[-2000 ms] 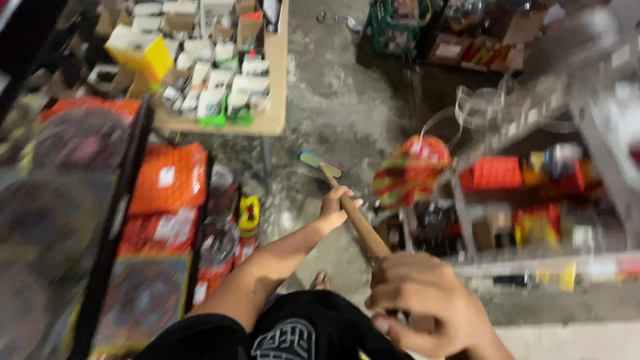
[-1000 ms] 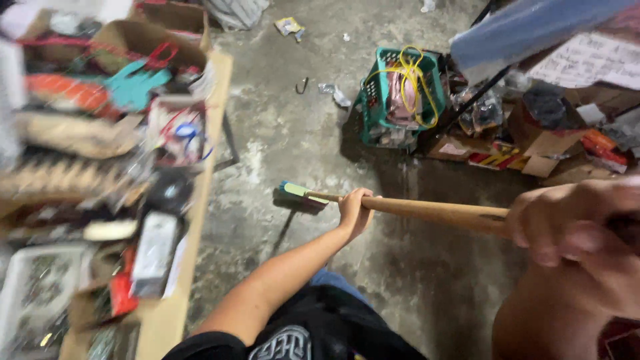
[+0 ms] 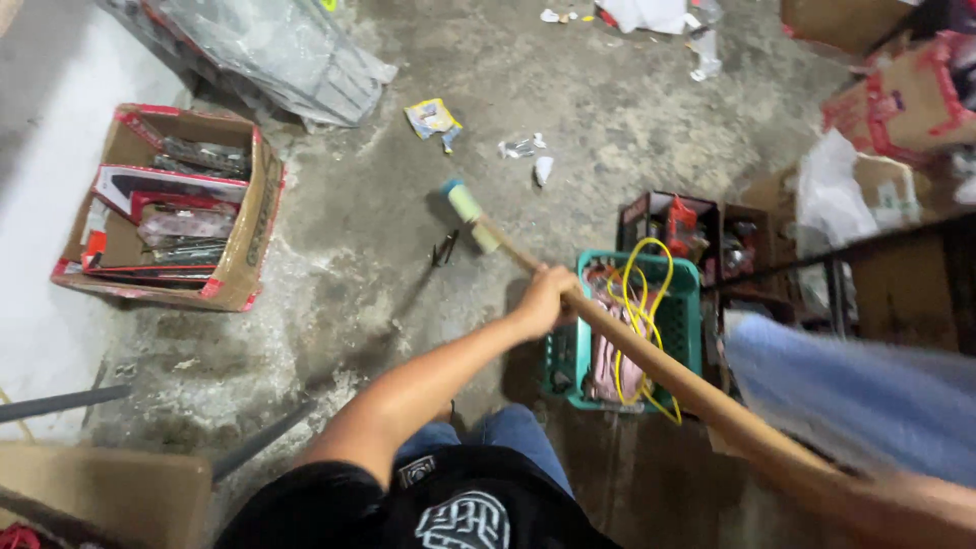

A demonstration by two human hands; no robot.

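My left hand [image 3: 545, 299] is closed around the lower part of a long wooden broom handle [image 3: 686, 389]. The handle slants from the lower right to a pale green and blue broom head [image 3: 469, 210] on or just above the concrete floor. At the right edge my right hand [image 3: 926, 496] is blurred and partly cut off by the frame, at the upper end of the handle. A crumpled yellow and blue wrapper [image 3: 432, 118], white paper scraps [image 3: 543, 170] and clear plastic bits [image 3: 516, 149] lie beyond the broom head. A small dark object [image 3: 444, 249] is beside it.
A teal plastic basket [image 3: 692, 297] with yellow cord stands under the handle. An open cardboard box [image 3: 263, 221] is on the left, near a plastic-wrapped item [image 3: 335, 76]. More boxes [image 3: 884, 103] line the right. A table corner [image 3: 175, 473] juts in lower left. Larger white scraps [image 3: 656, 15] lie farther off.
The view has shifted strongly, bringing the open box and more floor litter into sight. My left hand stays on the broom handle, and the broom head now lies nearer the yellow wrapper.
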